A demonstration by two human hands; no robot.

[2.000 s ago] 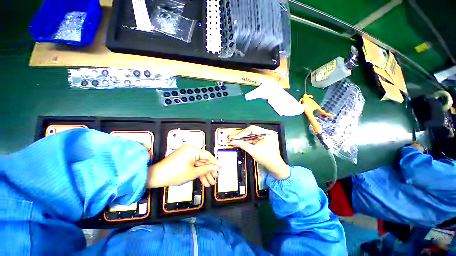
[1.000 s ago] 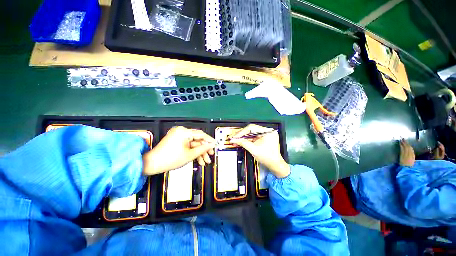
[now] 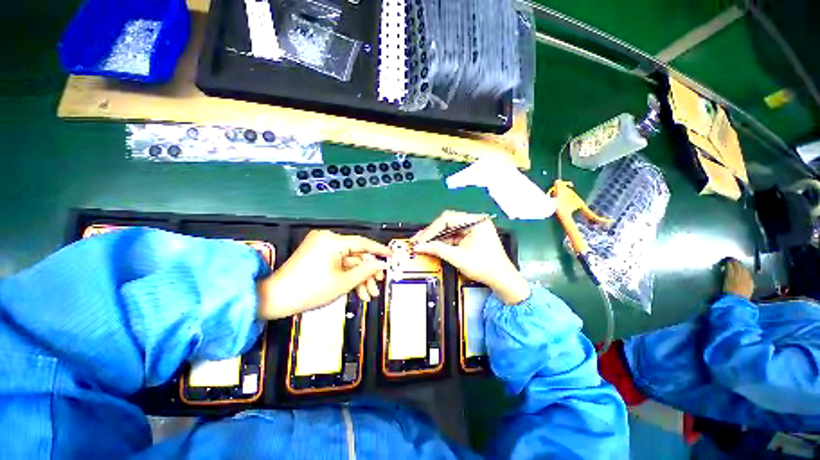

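Observation:
A phone housing point(image 3: 410, 328) with an orange rim and a white rectangle lies in the black phone tray point(image 3: 280, 395), second from the right. My right hand point(image 3: 467, 247) holds thin dark tweezers point(image 3: 463, 228) in a pen grip, their tip at the top end of this housing. My left hand point(image 3: 328, 269) reaches in from the left, thumb and forefinger together at the housing's upper left corner. Whether a small part is between those fingertips cannot be told. More housings lie in the tray, partly hidden by my hands and sleeves.
Behind the tray lie two carrier strips point(image 3: 355, 176) with black dots, a white cloth point(image 3: 503, 187), an orange air gun point(image 3: 575, 216), bagged strips point(image 3: 629, 211) and a clear bottle point(image 3: 609, 142). A blue parts bin point(image 3: 76, 45) and black supply tray point(image 3: 270, 79) stand farther back. Another person's sleeve point(image 3: 755, 341) is at right.
My left hand has moved up from the housing's middle to its top corner. My right hand and the tweezers have tilted slightly. The other person's hands have shifted at the right.

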